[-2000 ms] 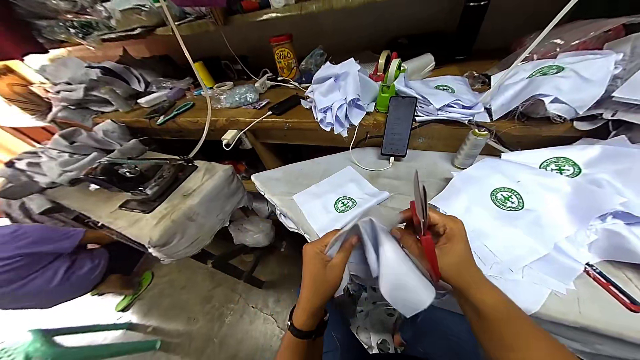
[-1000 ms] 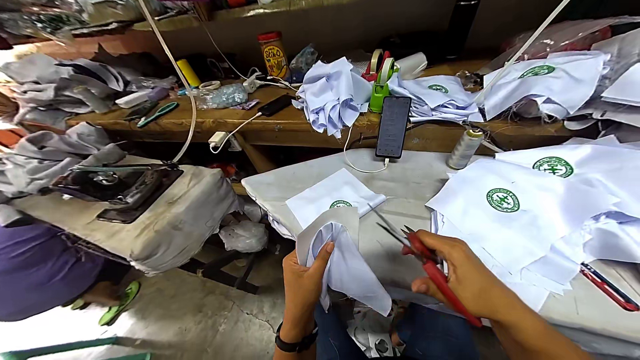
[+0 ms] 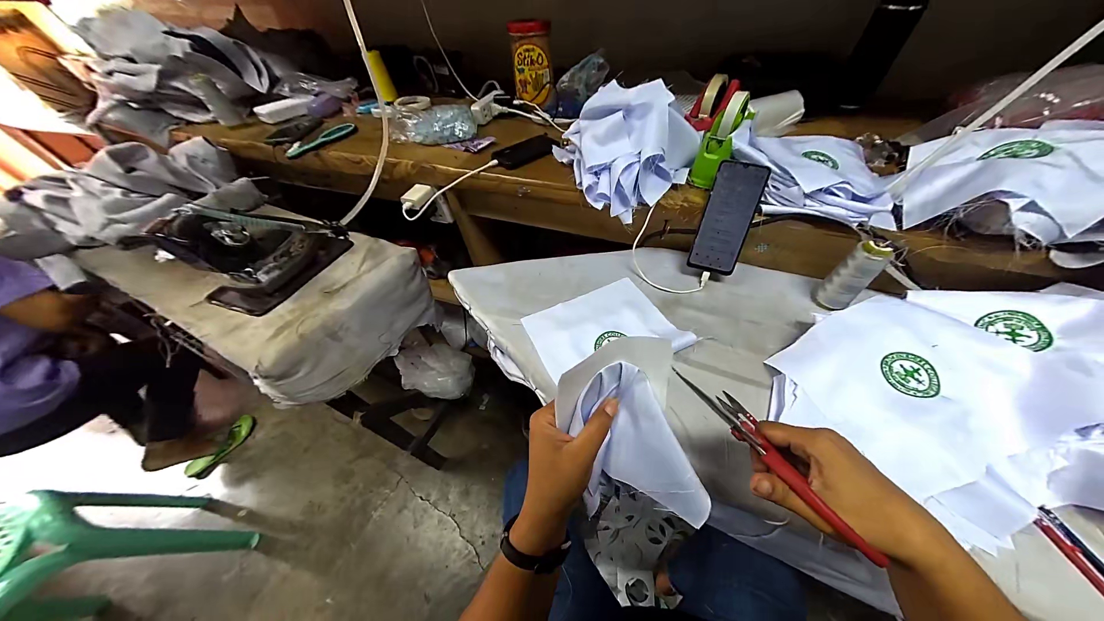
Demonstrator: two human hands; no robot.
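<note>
A folded piece of white cloth (image 3: 638,431) with a stiffer pale sheet along its upper part is pinched in my left hand (image 3: 565,461), thumb in front. My right hand (image 3: 828,479) holds red-handled scissors (image 3: 776,461), their blades slightly apart and pointing up-left, a small gap from the cloth. Behind the held cloth lies a flat white cloth piece (image 3: 573,319) with a green round emblem, partly covered. To the right, a pile of white cloth pieces (image 3: 828,362) with green emblems spreads over the fabric-covered table (image 3: 517,272).
A thread cone (image 3: 854,274) and a charging phone (image 3: 730,216) are at the table's back. The wooden shelf (image 3: 345,168) carries bundled cloth, a tape dispenser (image 3: 714,151) and a jar. At left are a clothes iron (image 3: 250,246), a seated person (image 3: 52,354) and a green plastic chair (image 3: 103,543).
Two seconds ago the scissors were upright close by the cloth at my left hand. My right hand has since moved right, away from the cloth, and the scissors now tilt up-left.
</note>
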